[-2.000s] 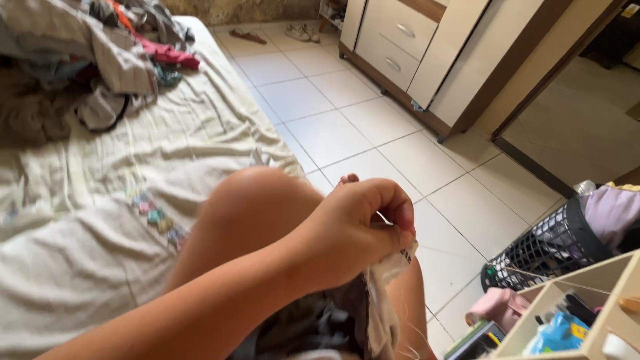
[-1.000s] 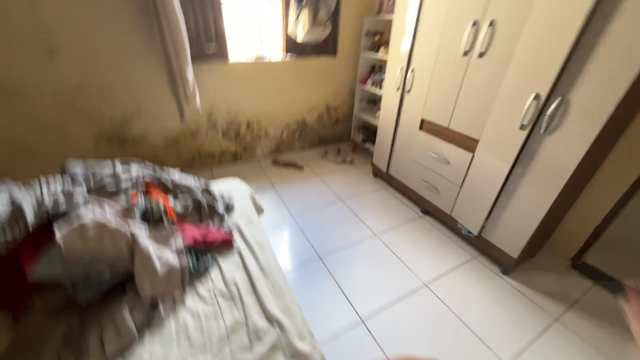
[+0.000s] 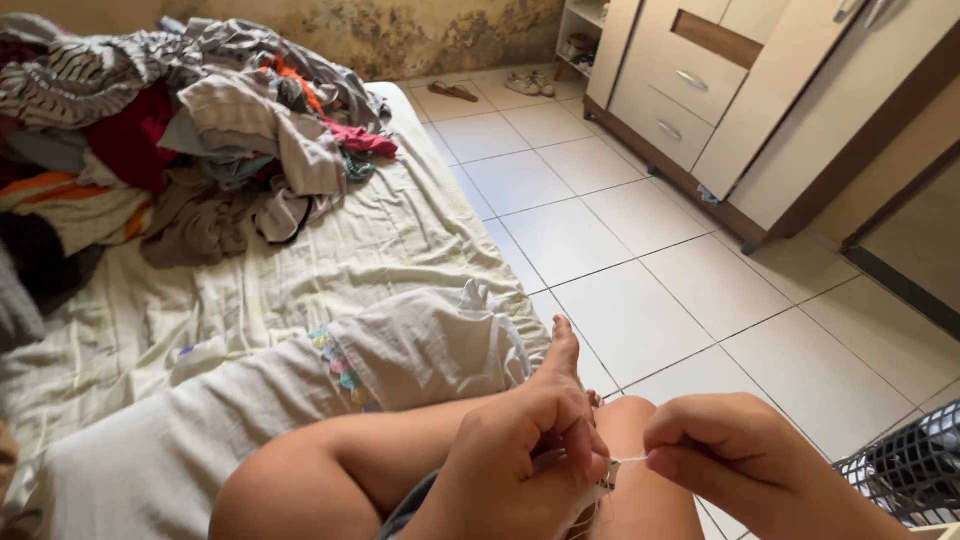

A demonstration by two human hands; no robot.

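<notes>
My left hand (image 3: 529,457) pinches a small white fabric piece with dark marks (image 3: 611,474) between thumb and fingers, above my legs. To its right, my right hand (image 3: 724,454) has thumb and forefinger closed on a thin white thread (image 3: 631,458). The thread runs taut from the fabric's edge to the right fingertips. Loose strands hang below the fabric. Whether a needle is between the right fingertips cannot be told. Most of the cloth is hidden behind my left hand.
A white pillow (image 3: 427,345) lies beside my leg on the bed (image 3: 390,262). A heap of clothes (image 3: 247,135) covers the bed's far left. Across the tiled floor (image 3: 630,277) stand a wardrobe (image 3: 675,112), sandals (image 3: 452,91) and shoes (image 3: 530,83). A black mesh basket (image 3: 907,465) is at right.
The view swung up toward the window and back down. Both hands are now in front of me, with thread stretched between them; two seconds ago one hand showed clearly, holding the fabric.
</notes>
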